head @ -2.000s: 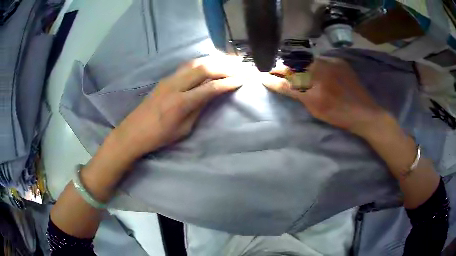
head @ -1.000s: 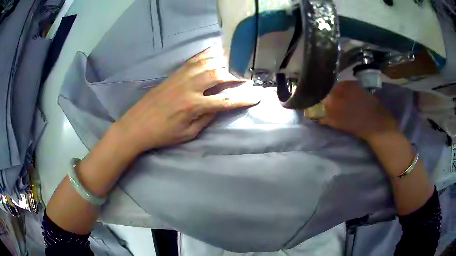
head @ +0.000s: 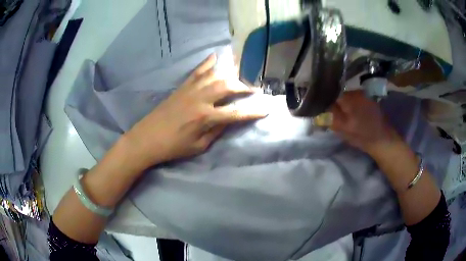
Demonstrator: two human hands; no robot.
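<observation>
A large blue-grey cloth panel (head: 245, 188) lies under both my hands and runs beneath the white and teal sewing machine head (head: 286, 30). My left hand (head: 189, 114) lies flat on the panel with fingers spread, fingertips pointing at the bright needle area. My right hand (head: 360, 122) is right of the needle area, its fingers partly hidden behind the machine head. A small brass-coloured piece (head: 323, 120) shows at its fingertips. I cannot tell if the right fingers grip anything. Glare and the dark curved machine part hide the needle.
Layered grey cloth pieces (head: 20, 102) hang at the left beside the white table (head: 59, 148). Pale cloth (head: 214, 252) covers the lap at the bottom. A dark looped machine part (head: 324, 61) stands in front of the head.
Compared with two seconds ago, the machine head shows larger and lower in the view. My left fingers are spread wider. In the last second the hands and panel have shifted only slightly.
</observation>
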